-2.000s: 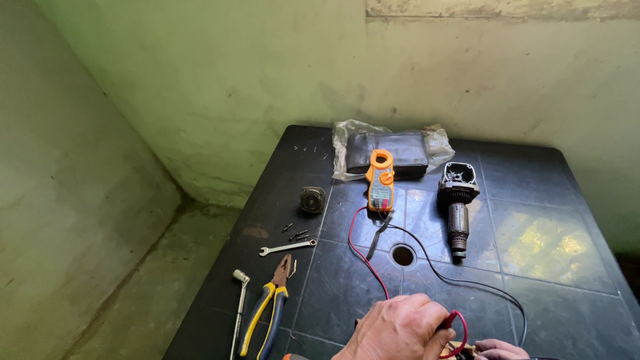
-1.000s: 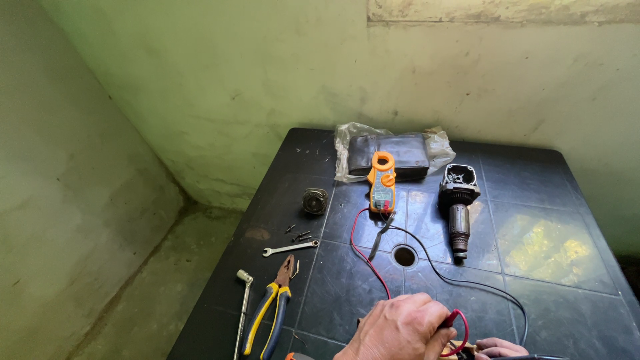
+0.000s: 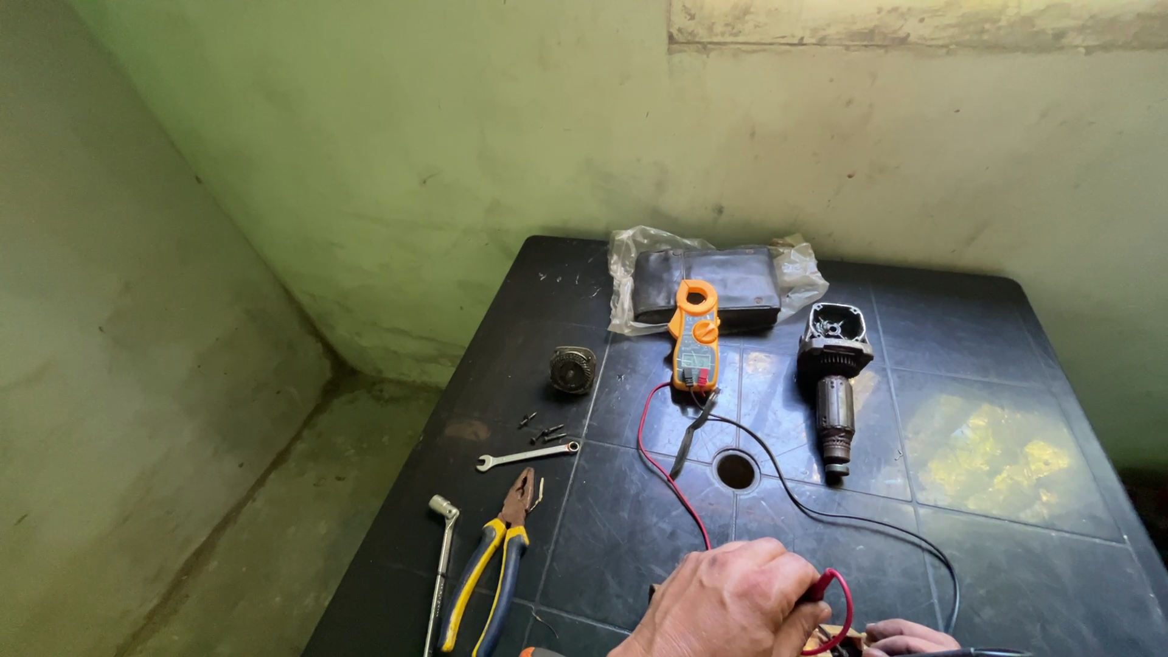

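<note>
My left hand (image 3: 730, 598), at the bottom centre, grips the red test probe (image 3: 817, 589), its lead looping to the right. Partly cut off by the bottom edge, my right hand (image 3: 905, 636) has its fingers on a slim black test probe (image 3: 981, 652). Between the hands, a brownish part with wires (image 3: 832, 639) is mostly hidden. An orange clamp meter (image 3: 697, 338) leans on a black case (image 3: 721, 285) over clear plastic; red and black leads run from it. To the right lies a power tool's motor armature (image 3: 836, 420) attached to a metal gear housing (image 3: 835, 342).
Combination pliers (image 3: 497, 570) with yellow-and-blue handles, a socket wrench (image 3: 442, 566) and a combination wrench (image 3: 527, 455) lie at left. Beyond them are several screws (image 3: 547, 432) and a round metal part (image 3: 573, 370). The black table (image 3: 995, 529) has a round hole (image 3: 735, 469) and stands near the wall.
</note>
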